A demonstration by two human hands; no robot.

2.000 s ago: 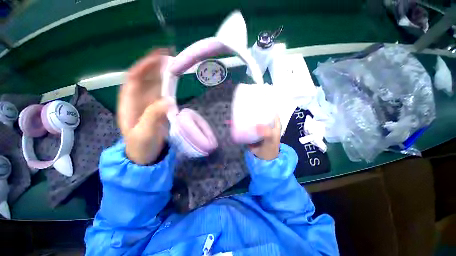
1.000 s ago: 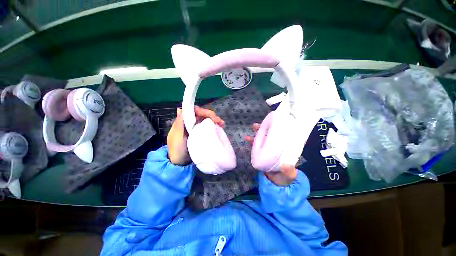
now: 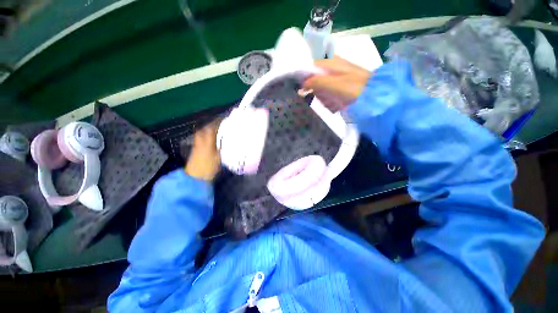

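A white and pale pink cat-ear headset (image 3: 346,160) is held above a grey speckled sheet (image 3: 292,125), its arch away from me and its cups towards me. My left hand (image 3: 205,150) is at the outer side of the left ear cup (image 3: 243,140); its fingers are blurred and partly hidden behind the cup. My right hand (image 3: 339,82) is shut on the headband at the top right, and covers that part of it. One cat ear (image 3: 292,52) points up beside it. The right cup's pink cushion (image 3: 300,177) faces up.
More headsets (image 3: 90,174) lie on grey sheets at the left. A round tin (image 3: 254,66) and a small white bottle (image 3: 318,38) stand behind the headset. Clear plastic bags (image 3: 483,67) are heaped at the right. A black mat (image 3: 379,168) lies beneath.
The headset has turned and tilted. My right hand has moved from the right cup up to the headband. My left hand has shifted slightly left and up around the left cup.
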